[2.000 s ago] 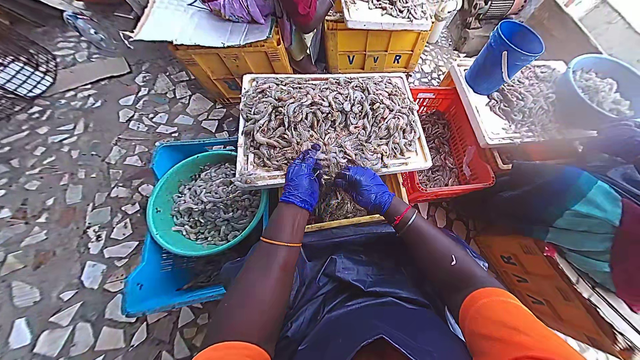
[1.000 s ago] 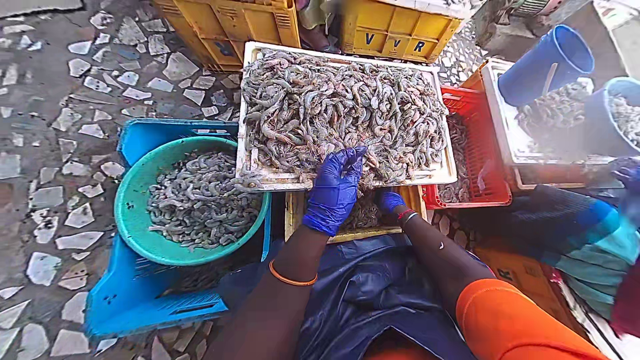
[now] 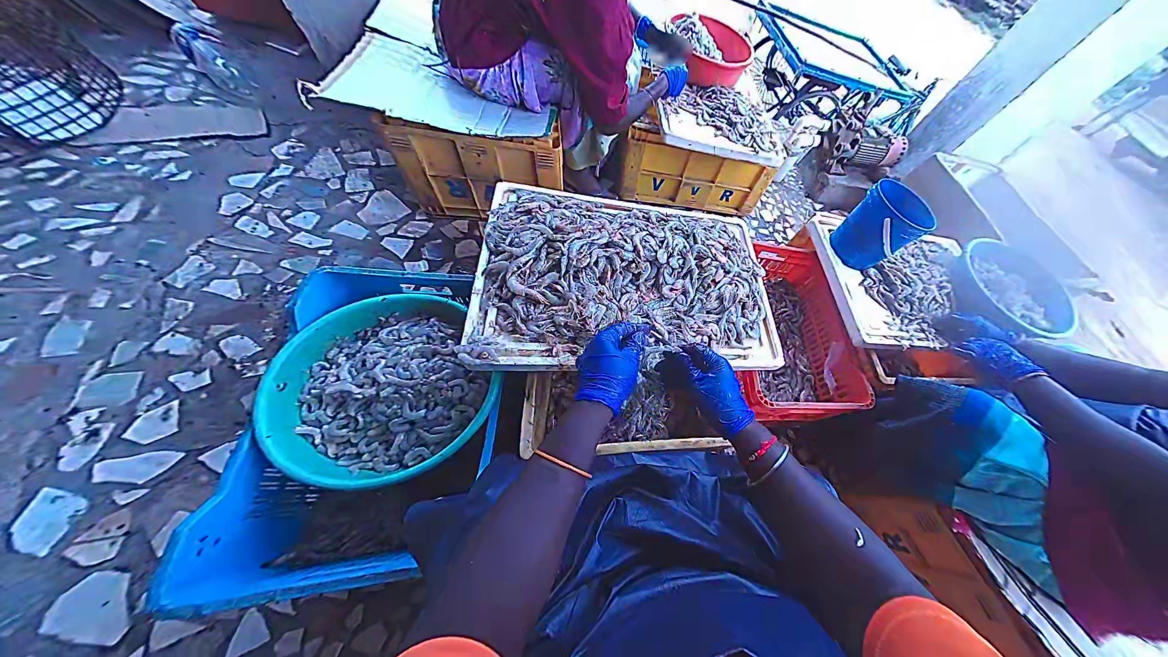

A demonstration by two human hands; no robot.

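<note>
A white tray (image 3: 780, 342) heaped with raw shrimp (image 3: 611, 265) lies in front of me. At its near edge my left hand (image 3: 613, 365), in a blue glove, has its fingertips pinched together around a shrimp. My right hand (image 3: 716, 388), gloved too, is just right of it, fingers bent toward the same small shrimp between the hands. Beneath both hands, a yellow crate (image 3: 662, 446) holds shrimp waste. To the left, a green basin (image 3: 274, 411) contains many pale shrimp and rests on a blue crate (image 3: 205, 547).
A red crate (image 3: 844, 388) with shrimp adjoins the tray on the right. Beyond it are a blue mug (image 3: 881, 224), another shrimp tray and a basin, near a co-worker's gloved hands (image 3: 995, 356). Another person sits ahead beside yellow crates (image 3: 698, 178). Stone-chip flooring (image 3: 137, 465) spreads left.
My left hand was over the shrimp at the tray's edge, and my right hand was lower over the crate; now they are close together at the near edge. The view has tilted up.
</note>
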